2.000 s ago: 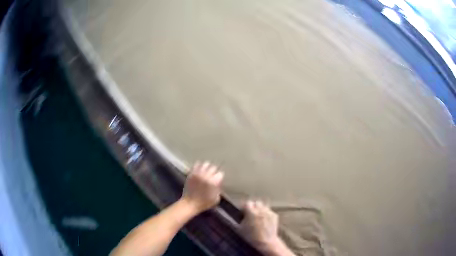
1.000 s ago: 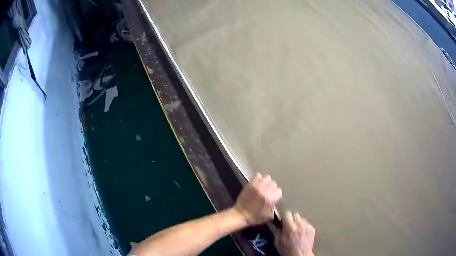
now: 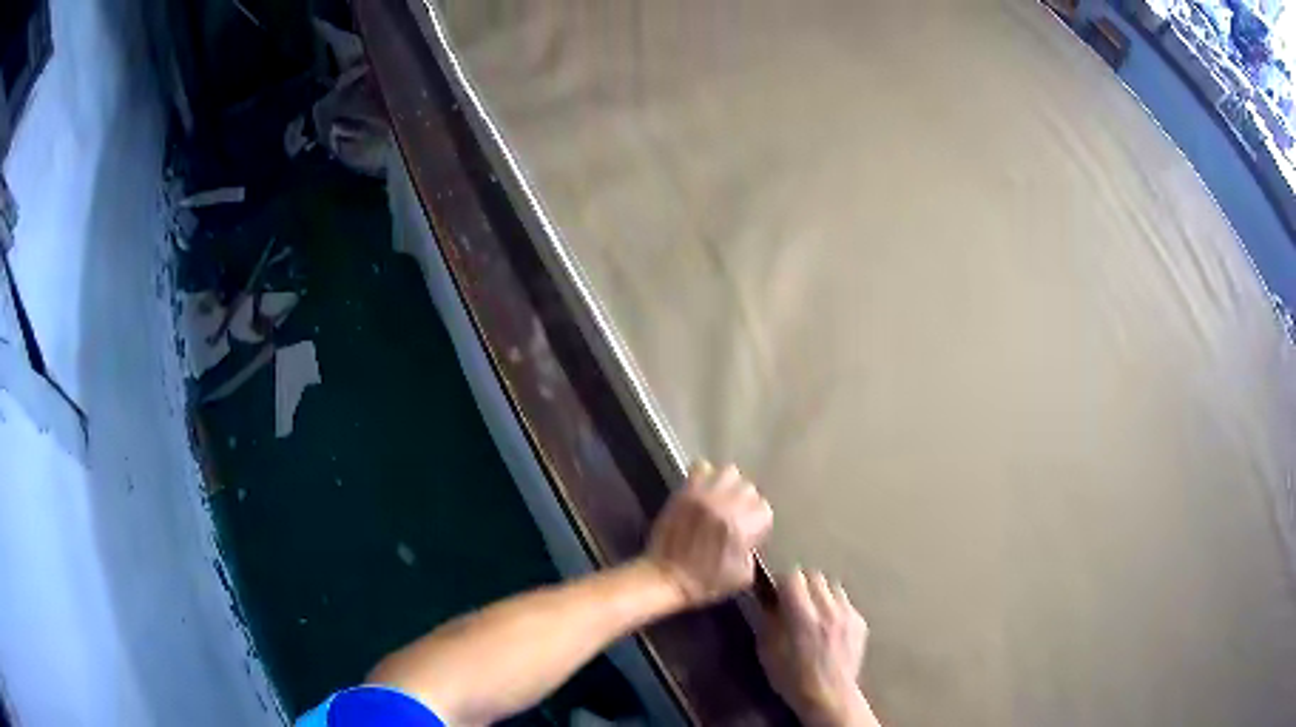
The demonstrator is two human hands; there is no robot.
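A wide khaki-tan fabric ply (image 3: 967,355) covers the table, with soft folds near its left side. Its whitish selvedge (image 3: 590,305) runs along the table's long edge. My left hand (image 3: 714,530) is closed on the fabric edge, knuckles up. My right hand (image 3: 814,642) is closed on the same edge just nearer to me, partly cut by the lower frame. A short dark gap shows between the hands at the edge. The fingertips are hidden under the hands.
The worn brown table border (image 3: 498,313) runs beside the cloth. Left of it is a green floor (image 3: 370,497) with pale scraps (image 3: 296,386), then a white wall (image 3: 85,568). Blurred items lie beyond a grey-blue strip (image 3: 1208,156) at upper right.
The view has shifted along the table edge. The wrinkled patch seen earlier beside my right hand no longer shows. Folds now show in the cloth ahead of my left hand. Both hands stay at the edge.
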